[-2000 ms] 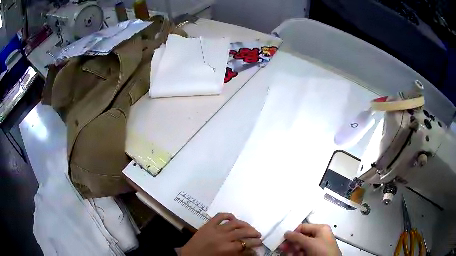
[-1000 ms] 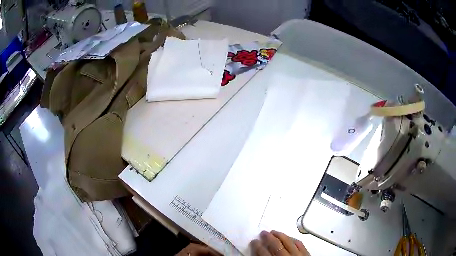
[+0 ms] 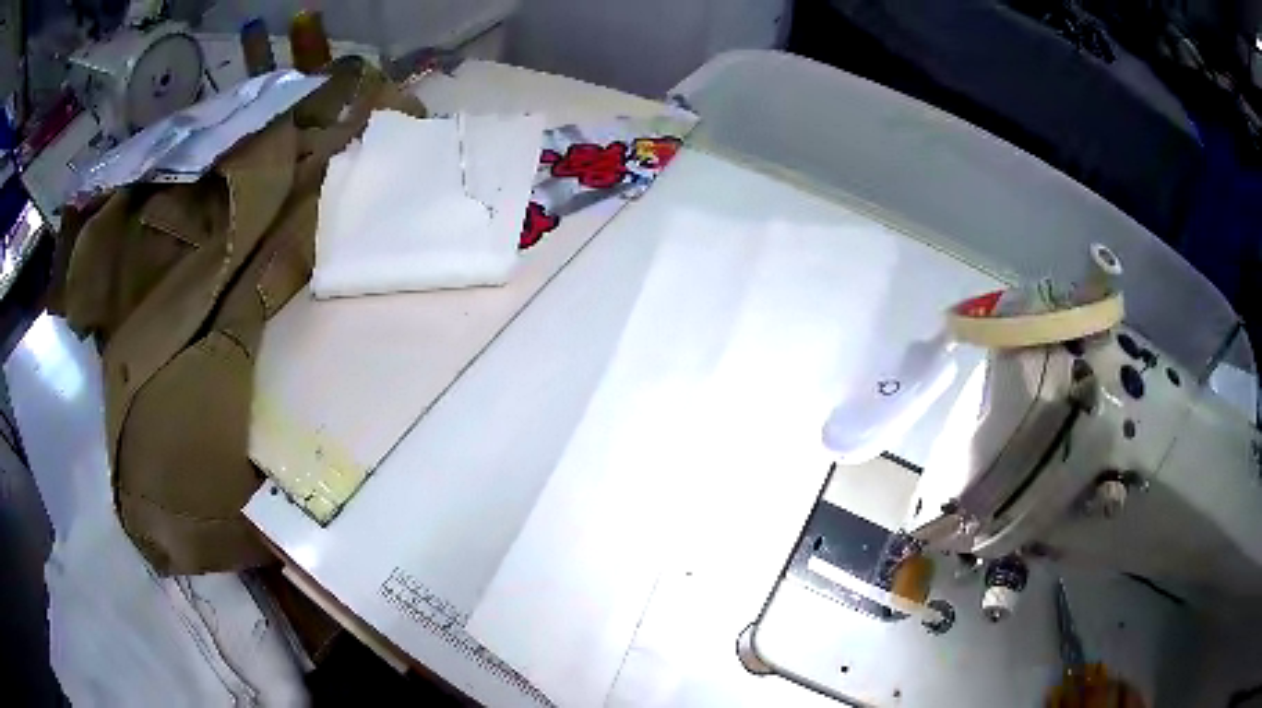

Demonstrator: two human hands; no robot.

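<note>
A white fabric panel point(image 3: 692, 401) lies flat on the white machine table, left of the sewing machine head point(image 3: 1031, 450). Its lower part runs out of the bottom edge of the picture. The presser foot area point(image 3: 907, 567) stands beside the shiny needle plate point(image 3: 851, 546), which the cloth leaves uncovered. My left hand and my right hand are both out of the picture.
Folded white pieces point(image 3: 415, 208) lie on the pale board point(image 3: 401, 339), next to a red-printed sheet point(image 3: 588, 166). A brown garment point(image 3: 194, 374) is heaped left, above loose white pieces point(image 3: 118, 609). Orange-handled scissors point(image 3: 1093, 685) lie right. A tape roll point(image 3: 1038, 325) sits on the head. A translucent bin point(image 3: 886, 173) stands behind.
Both hands have left the picture at the bottom edge. The view has shifted, so the table and machine appear further left. The panel no longer has fingers on it in view.
</note>
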